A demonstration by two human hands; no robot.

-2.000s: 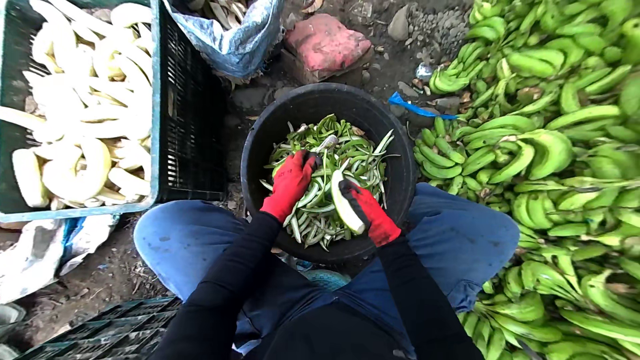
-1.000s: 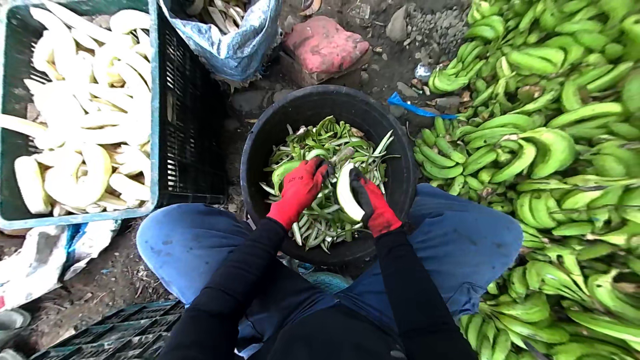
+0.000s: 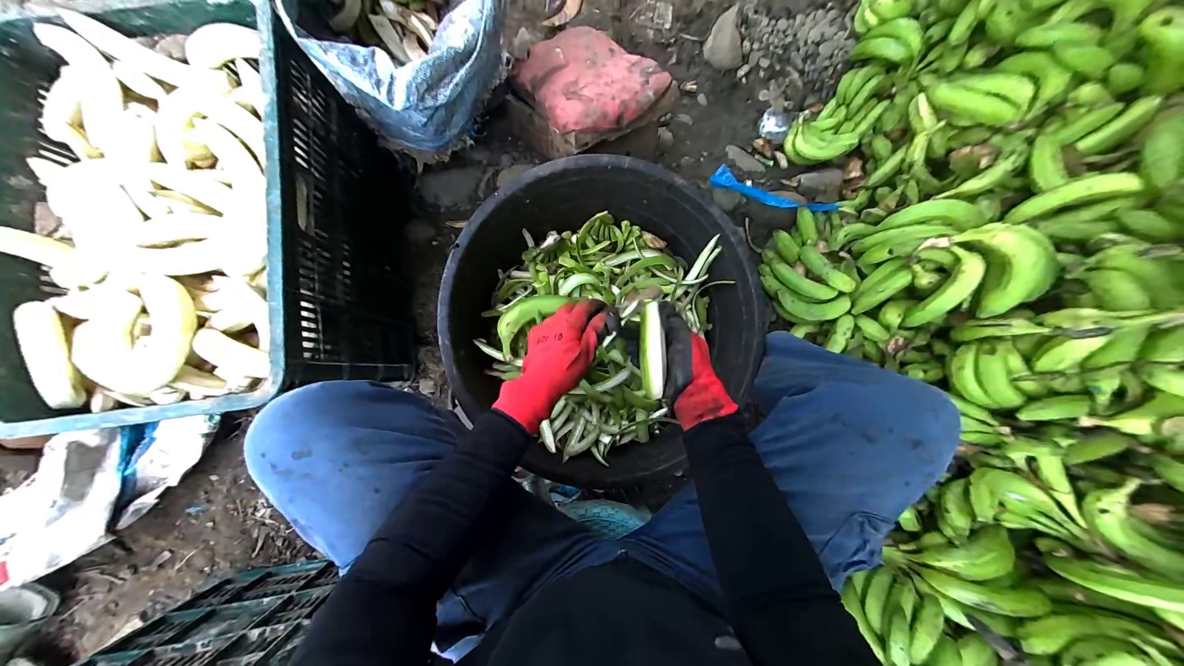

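Note:
A black plastic tub (image 3: 601,174) stands between my knees, with green plantain peels (image 3: 583,425) heaped in it. Over the peels, my right hand (image 3: 689,365), in a red and black glove, grips a partly peeled plantain (image 3: 653,351) that shows pale flesh and a green strip. My left hand (image 3: 562,356), gloved alike, is to the left of it with fingers curled; whether it holds a small tool is hidden. Beside the left fingers, an unpeeled green plantain (image 3: 523,319) lies on the peels.
At the left is a green plastic crate (image 3: 274,231) of peeled plantains (image 3: 139,203). A woven sack (image 3: 416,92) and a red cloth-like bundle (image 3: 592,81) sit beyond the tub. Bunches of green plantains (image 3: 1008,268) cover the right side. Another crate (image 3: 250,615) is at lower left.
The plantain in my right hand has turned from slanted to nearly upright in view. My left hand has shifted slightly away from it since two seconds ago.

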